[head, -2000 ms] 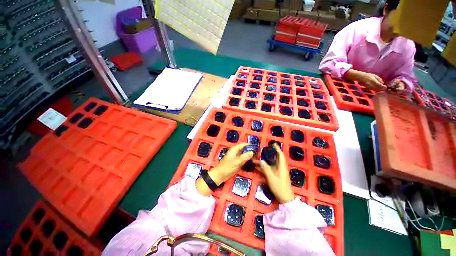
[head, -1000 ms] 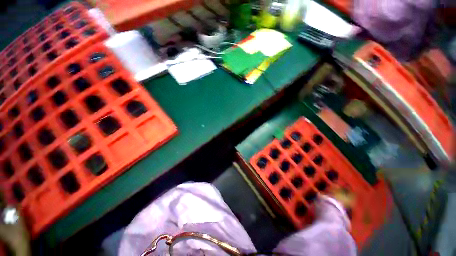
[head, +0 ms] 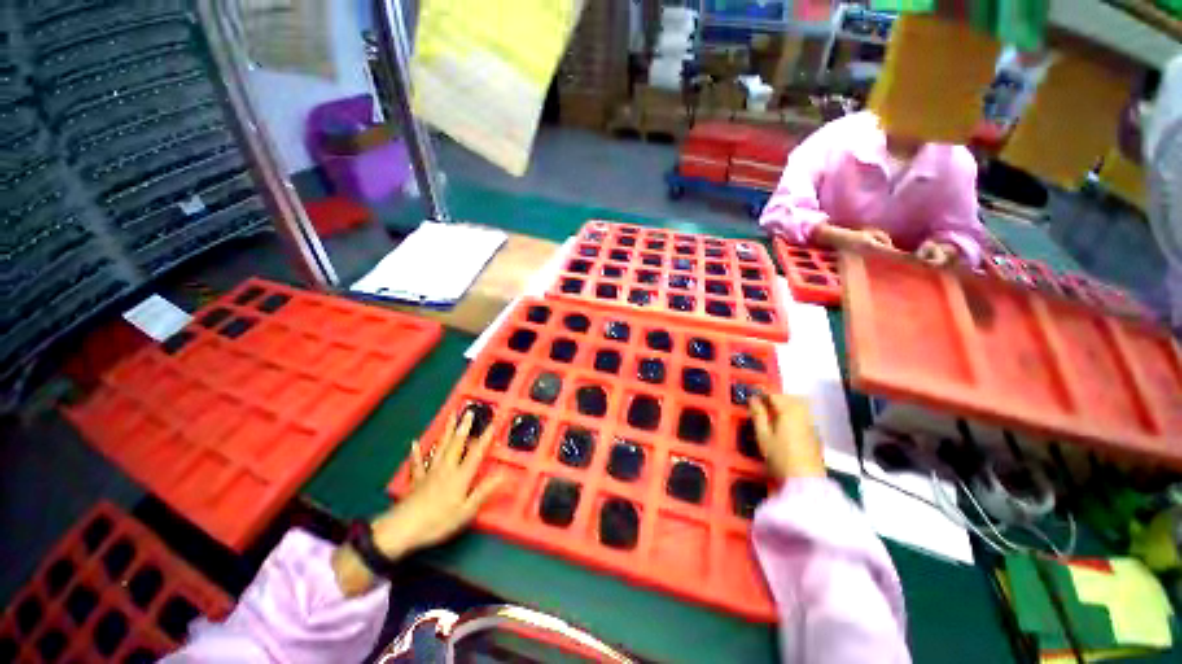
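A red-orange working tray point(head: 583, 499) lies before me, its square pockets mostly filled with small black watch-like units point(head: 620, 523); a few pockets at the near edge are bare. My left hand point(head: 447, 490) lies over the tray's left side with fingers spread, fingertips near a unit at the left edge. My right hand point(head: 786, 435) is at the tray's right side, its fingertips over a pocket with a dark unit; whether it grips that unit is hidden. A second filled tray point(head: 668, 314) lies just beyond.
A mostly empty red tray point(head: 246, 389) is at left, a filled tray point(head: 104, 590) below it. A clipboard point(head: 428, 263) lies back left. A tilted tray point(head: 1011, 344), cables point(head: 966, 512) and green-yellow pieces point(head: 1102, 603) are at right. A person in pink point(head: 881, 195) sits beyond.
The view has swung back from the lower right side, where a hand was at another filled tray. Both hands are now at the working tray's sides; the two units held earlier are not seen in them.
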